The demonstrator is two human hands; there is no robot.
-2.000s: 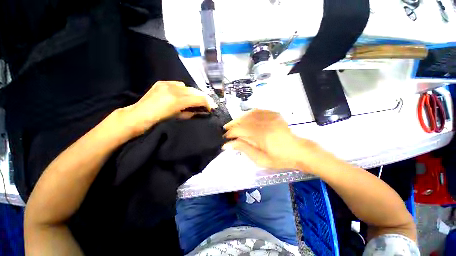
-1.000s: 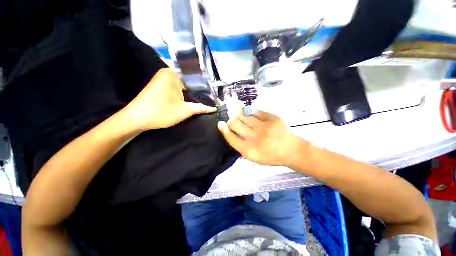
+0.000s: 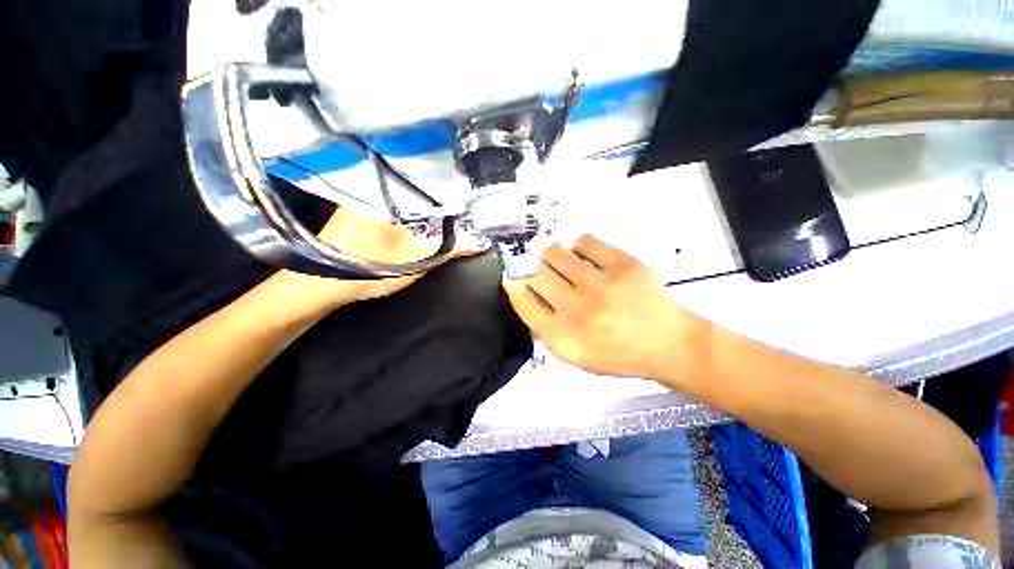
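The large black garment point(image 3: 367, 356) lies left of the needle area, over the table and down past its front edge. My left hand point(image 3: 373, 250) lies on the cloth behind the shiny curved metal guard point(image 3: 239, 183), which hides part of it; its fingertips are close to the needle area point(image 3: 514, 236). My right hand point(image 3: 600, 306) is just right of the needle area, its thumb and fingertips on the cloth's right edge. The white sewing machine head point(image 3: 445, 56) is above both hands. The cloth under the presser foot is hidden.
A smartphone point(image 3: 784, 217) lies flat to the right on the white table point(image 3: 623, 411). A wide black strip point(image 3: 745, 78) hangs over the machine head. A blue crate point(image 3: 756, 483) is below the table, right of my jeans-covered lap point(image 3: 556, 489). A grey box point(image 3: 33, 345) is at left.
The view has leaned closer to the machine, and the curved guard now shows large in front of my left hand. Both hands have stayed at the needle area with the cloth between them.
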